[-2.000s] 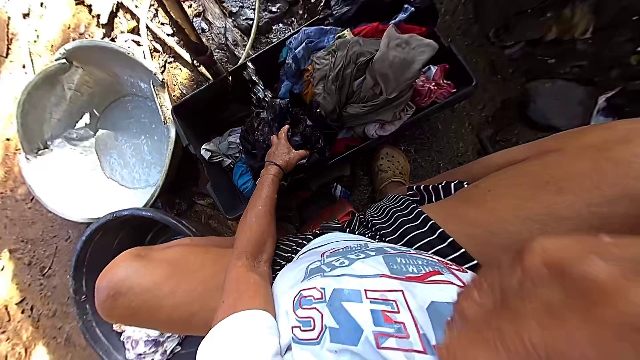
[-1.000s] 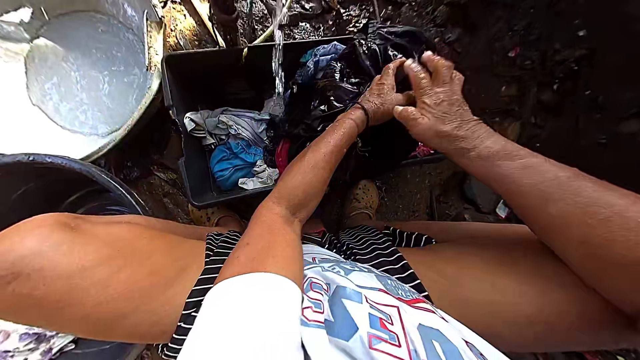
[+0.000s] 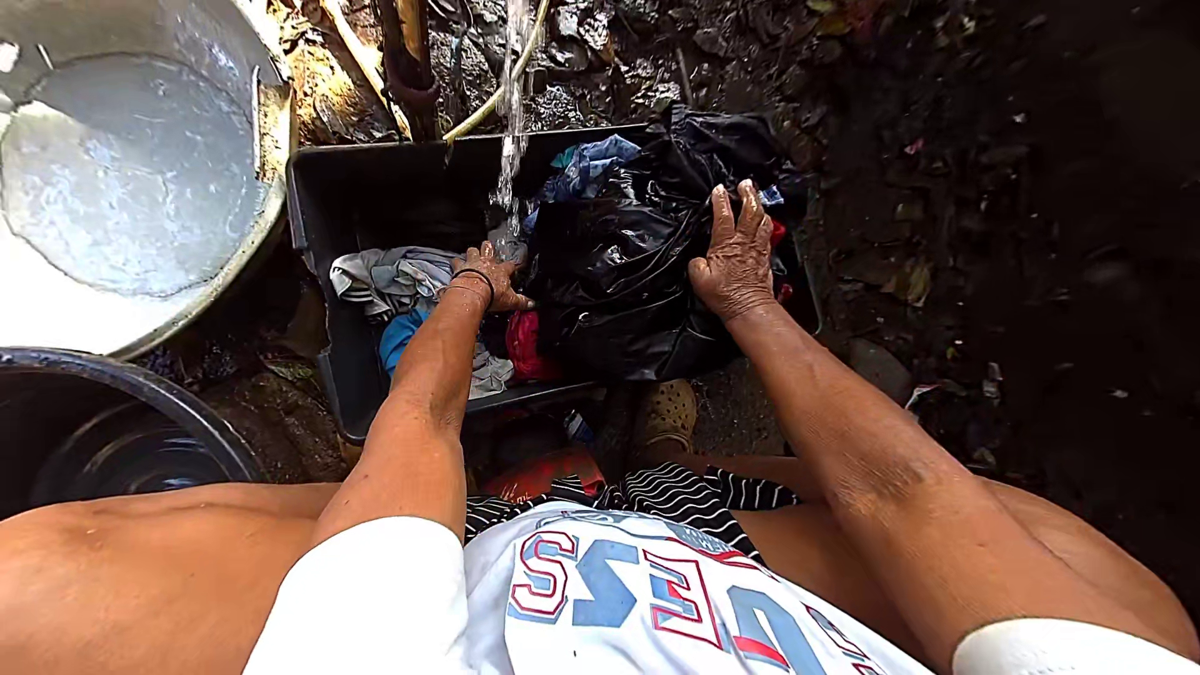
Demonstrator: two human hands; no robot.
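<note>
A wet black garment or sheet (image 3: 628, 272) lies spread over clothes in the right part of a black plastic tub (image 3: 366, 178). My right hand (image 3: 738, 258) rests on its right side, fingers spread. My left hand (image 3: 492, 278), with a dark band at the wrist, is at its left edge; whether the fingertips grip anything is hidden. Left of it lie grey cloth (image 3: 398, 277) and blue cloth (image 3: 401, 337). Red cloth (image 3: 530, 347) shows under the black material. A stream of water (image 3: 512, 141) falls into the tub just beyond my left hand.
A large metal basin (image 3: 211, 309) holding cloudy water stands at the upper left. Below it is a round black basin (image 3: 159, 389). A thin pale hose or stick (image 3: 487, 103) and upright poles (image 3: 408, 56) stand behind the tub. Wet dark ground (image 3: 919, 216) lies to the right.
The black material, bunched under my left hand two seconds ago, is now spread wide over the clothes. My hands, close together one second ago, are now apart on either side of it.
</note>
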